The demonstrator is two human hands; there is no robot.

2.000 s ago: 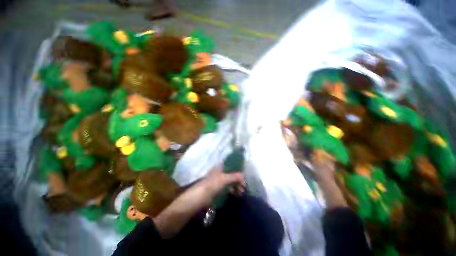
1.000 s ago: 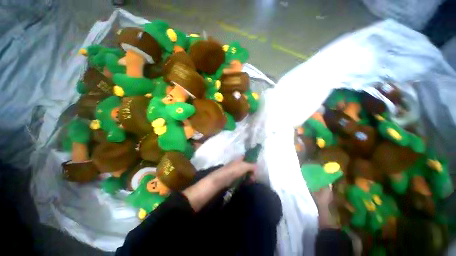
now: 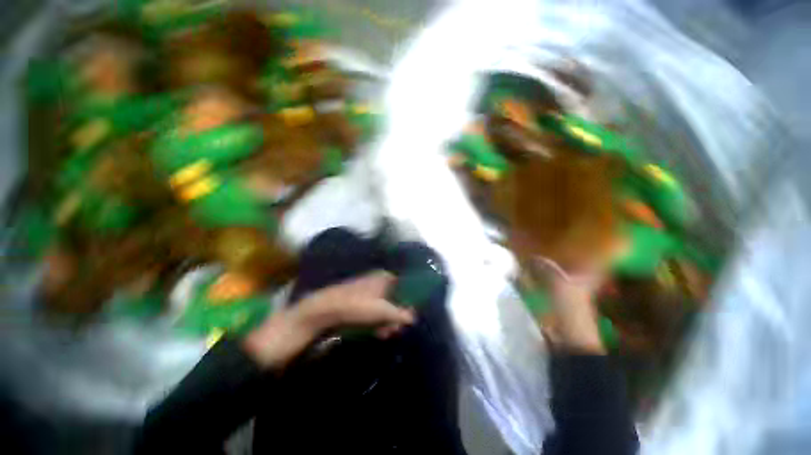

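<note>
The picture is blurred. My left hand (image 3: 342,311), bare in a dark sleeve, is closed around a small dark green hand tool (image 3: 418,290) above my lap, between two sacks. My right hand (image 3: 574,302) is inside the right white bulk bag (image 3: 738,98) and grips the lower edge of a plush toy (image 3: 560,209). The toy's brown body faces up, and its green and orange parts seem to lie to the right. My right fingertips are partly hidden by the toy. More brown, green and orange toys lie around it.
A second white bulk bag (image 3: 98,378) on the left is filled with similar plush toys (image 3: 236,200). The bags' bright white rims meet in front of me. Grey floor (image 3: 382,27) shows at the top between them.
My right hand has let go of the green part it touched and now holds a brown-bodied toy raised nearer the camera. My left hand keeps the tool. The view has shifted.
</note>
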